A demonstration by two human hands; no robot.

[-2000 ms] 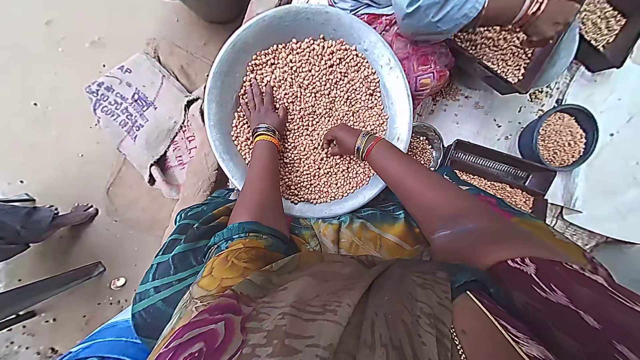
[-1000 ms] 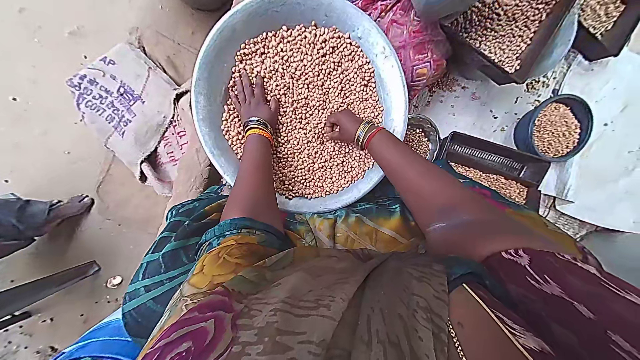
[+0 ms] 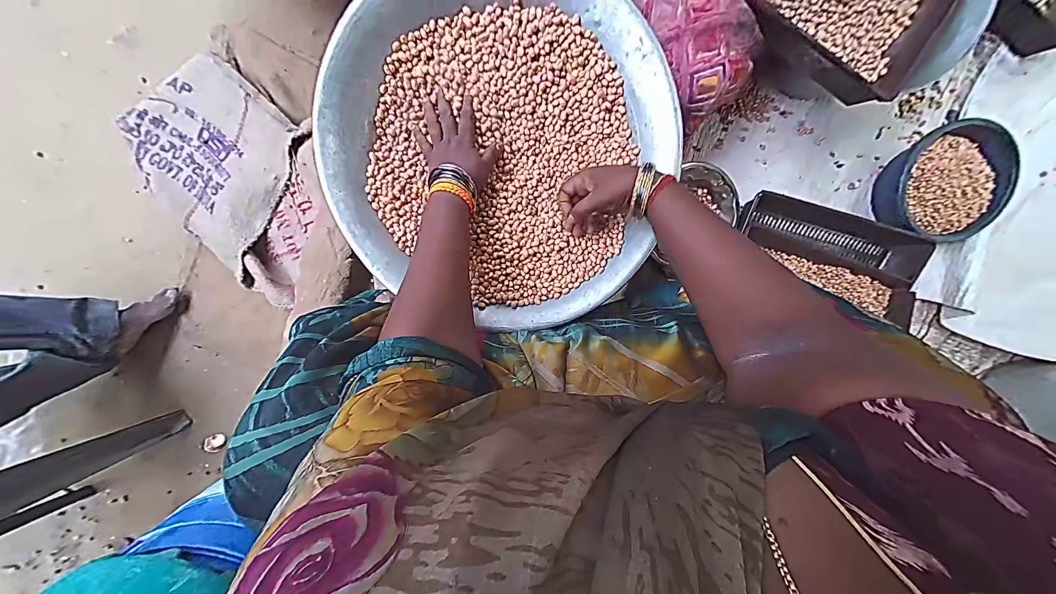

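A wide metal basin [image 3: 337, 165] rests against my lap, holding a broad layer of light brown nuts or beans [image 3: 536, 91]; which kind I cannot tell. My left hand [image 3: 456, 147] lies palm down on them at the left, fingers spread, bangles at the wrist. At the right side of the basin my right hand [image 3: 596, 200] is curled just over the nuts, its fingers bent in; whether something small is inside them is hidden. Just right of the basin, partly under my right forearm, stands a small metal bowl [image 3: 716, 183] with more nuts.
Right of me are a dark slotted metal tray [image 3: 833, 227], a dark bucket [image 3: 887, 186] of nuts and a larger dark tray [image 3: 817, 70]. A pink patterned bundle [image 3: 701, 49] touches the basin. Printed sacking [image 3: 186, 148] lies left, near another person's foot [image 3: 144, 318].
The other person's arm seen at the top right two seconds ago is out of view. My left hand stays spread and my right hand stays curled over the nuts.
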